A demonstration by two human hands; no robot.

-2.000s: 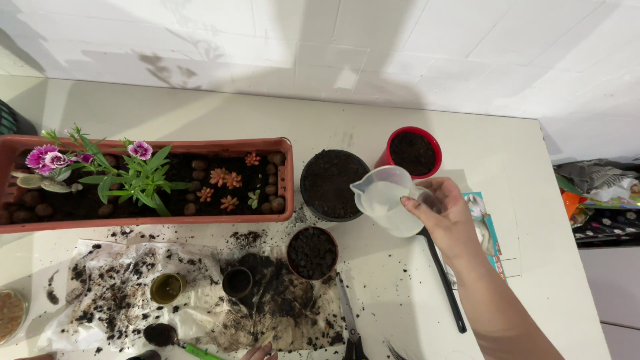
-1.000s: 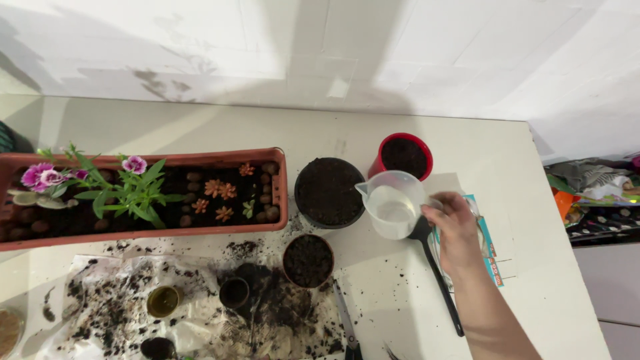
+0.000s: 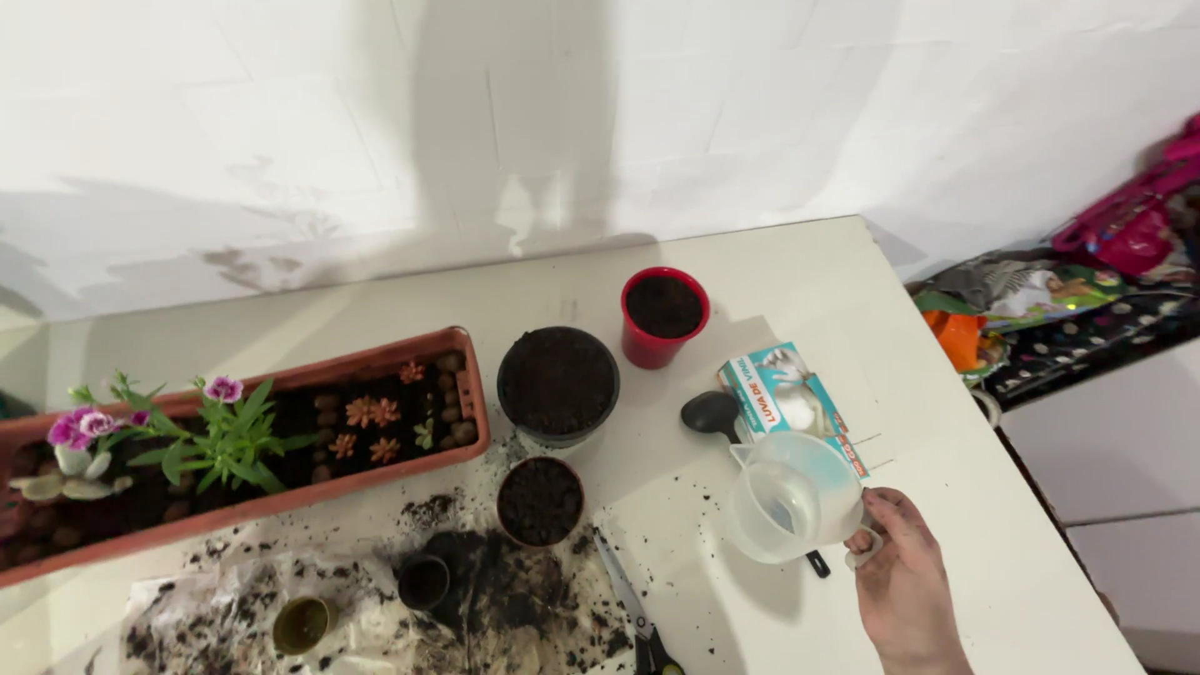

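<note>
My right hand point(image 3: 902, 572) grips the handle of a translucent plastic measuring jug point(image 3: 795, 497), which holds some clear liquid. The jug is above a black plastic spoon point(image 3: 712, 415) and a box of vinyl gloves point(image 3: 783, 394), covering part of both. Left of the jug are a large black pot of soil point(image 3: 559, 384), a smaller pot of soil point(image 3: 541, 502) and a red pot of soil point(image 3: 663, 314). My left hand is out of view.
A terracotta-coloured planter point(image 3: 375, 473) with flowers and succulents lies at the left. Two small empty pots, one olive point(image 3: 303, 625) and one black point(image 3: 424, 582), rest on a soil-strewn plastic sheet point(image 3: 225, 600). Scissors point(image 3: 630, 600) lie at the front. Bags point(image 3: 1041, 291) are beyond the table's right edge.
My right hand has moved the jug from beside the black and red pots toward the front right, over the spoon and glove box. Fingers seen at the bottom edge earlier are gone. The view has shifted.
</note>
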